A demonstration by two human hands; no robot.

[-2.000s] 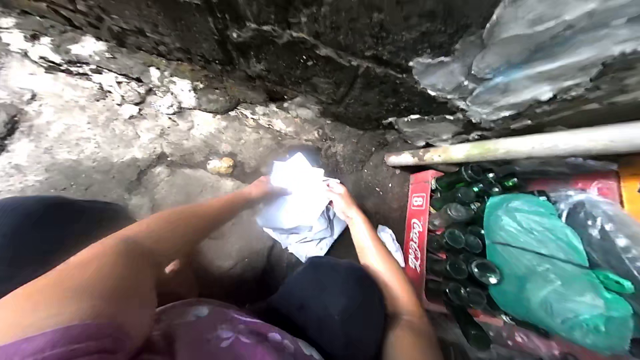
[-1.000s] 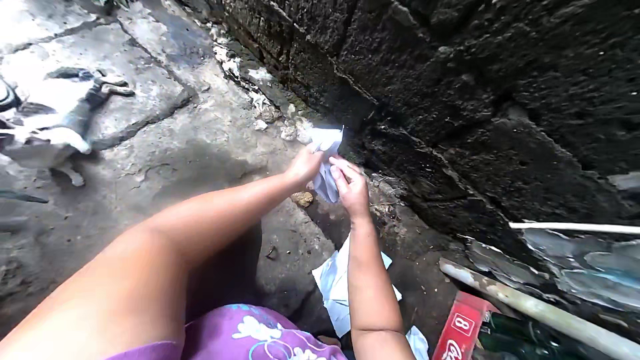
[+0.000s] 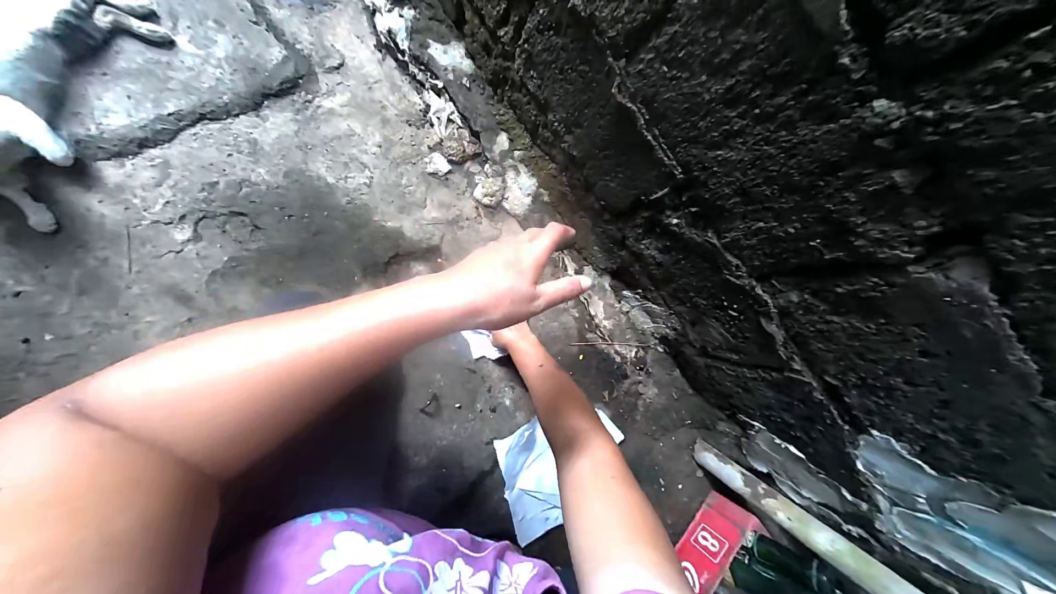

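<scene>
My left hand (image 3: 516, 276) is held over the stone ground near the foot of the dark wall, its thumb and fingers spread and nothing between them. Below and partly behind it, my right hand (image 3: 510, 337) is mostly hidden. A piece of white paper (image 3: 483, 344) shows at the right hand's fingertips; whether the fingers grip it cannot be told. More white paper sheets (image 3: 528, 474) lie on the ground beside my right forearm, which covers part of them.
A rough dark block wall (image 3: 784, 206) rises at the right. At lower right are a pale pole (image 3: 808, 528) and a red Coca-Cola crate (image 3: 716, 540) with green glass bottles (image 3: 775, 565). A grey and white cat (image 3: 37, 91) lies at upper left. Small rubble (image 3: 488, 190) lines the wall's foot.
Both hands were together on white paper a second ago; now they are apart, the left one above with spread fingers and empty, the right one lower. The view has turned since the first frame.
</scene>
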